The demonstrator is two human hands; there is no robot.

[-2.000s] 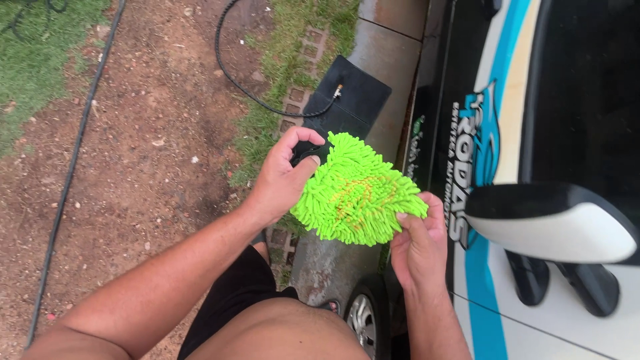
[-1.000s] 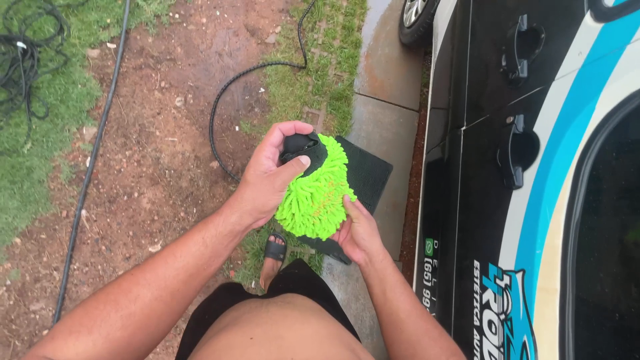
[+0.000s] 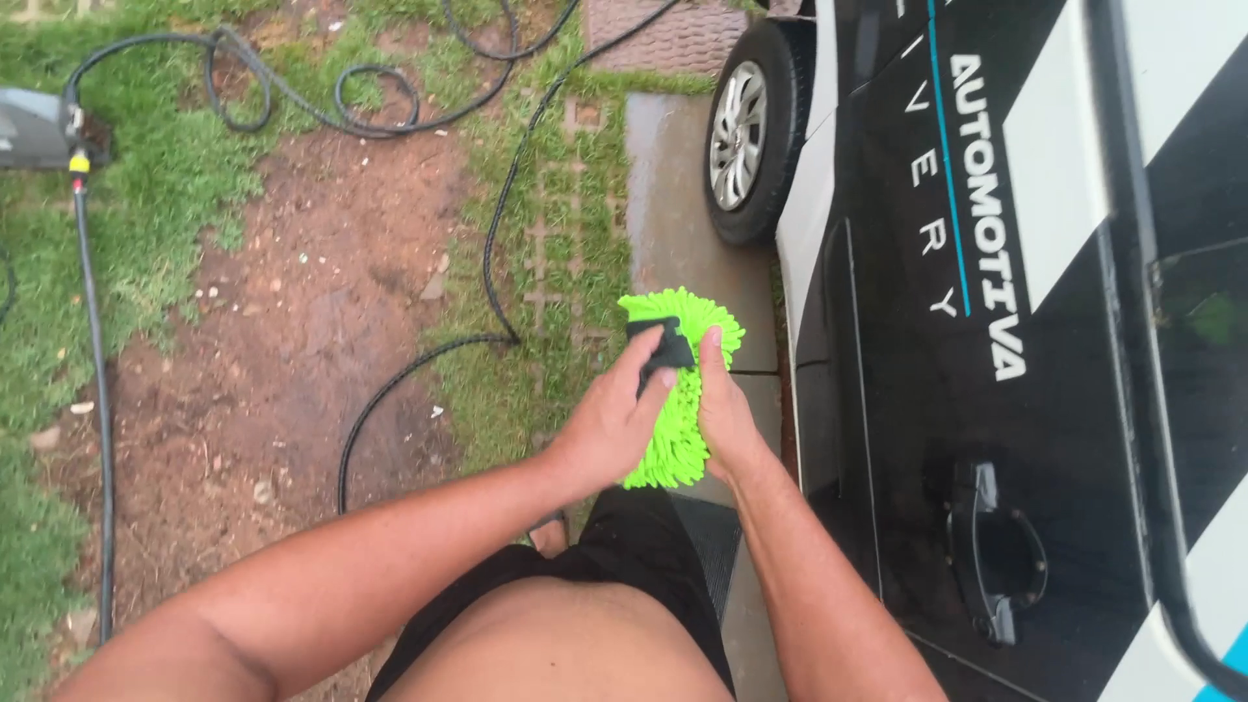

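A bright green chenille wash mitt [image 3: 678,429] with a black cuff [image 3: 665,349] is held in front of my body. My left hand [image 3: 619,409] grips the mitt at its cuff, the fingertips on the black fabric. On the mitt's right side, my right hand [image 3: 723,409] holds the green strands, its thumb on top and its other fingers mostly hidden. To the right of both hands, without touching them, stands a vehicle with a black door panel [image 3: 907,409] that bears white lettering.
A door handle [image 3: 994,556] and a wheel [image 3: 751,132] show on the vehicle. Black hoses [image 3: 502,205] curl over grass and bare soil at the left, one joined to a grey machine [image 3: 34,127]. A dark mat [image 3: 707,546] lies partly under my body on the concrete strip [image 3: 682,205].
The mitt's black cuff, at its upper left in the frame before, now faces up between my hands. The view has shifted along the vehicle, bringing a wheel and the grey machine into sight.
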